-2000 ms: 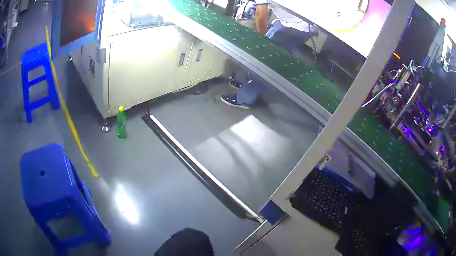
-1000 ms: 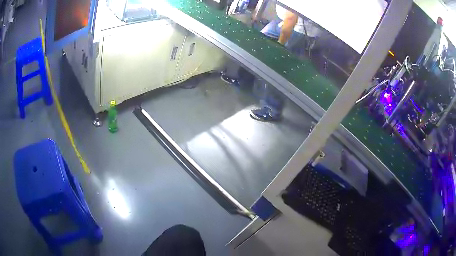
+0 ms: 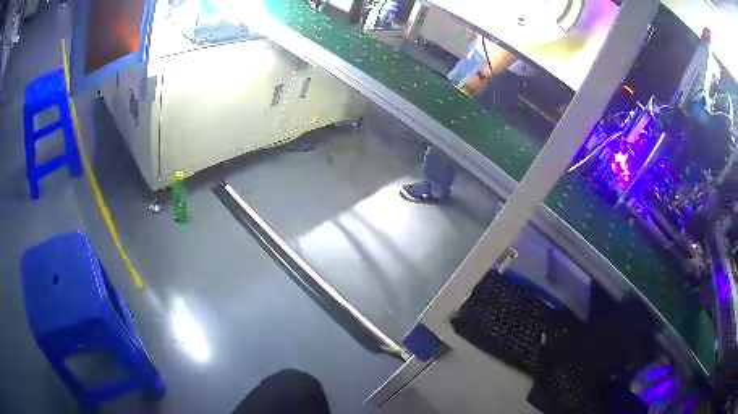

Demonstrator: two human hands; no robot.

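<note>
Neither of my hands is in the picture. Nearest in front of me, a black keyboard (image 3: 506,319) lies on a pale machine surface (image 3: 473,380) at the lower right. A thick pale frame post (image 3: 538,178) rises diagonally beside it. Beyond the post, a green conveyor belt (image 3: 453,109) with pale dots runs from the upper left to the lower right. At the right, an assembly mechanism (image 3: 647,166) of wires and metal parts glows purple. A dark rounded shape, perhaps my knee, shows at the bottom edge.
Two blue stools (image 3: 77,279) stand at the left by a yellow floor line (image 3: 105,206). A green bottle (image 3: 180,198) stands near the cream cabinet (image 3: 214,105). A long bar (image 3: 307,271) lies on the floor. A person's shoe (image 3: 421,192) and arm (image 3: 488,69) show around the conveyor.
The view has shifted slightly. The person beyond the belt has moved rightward, and only one shoe now shows clearly. The purple glow at the mechanism is brighter than two seconds ago.
</note>
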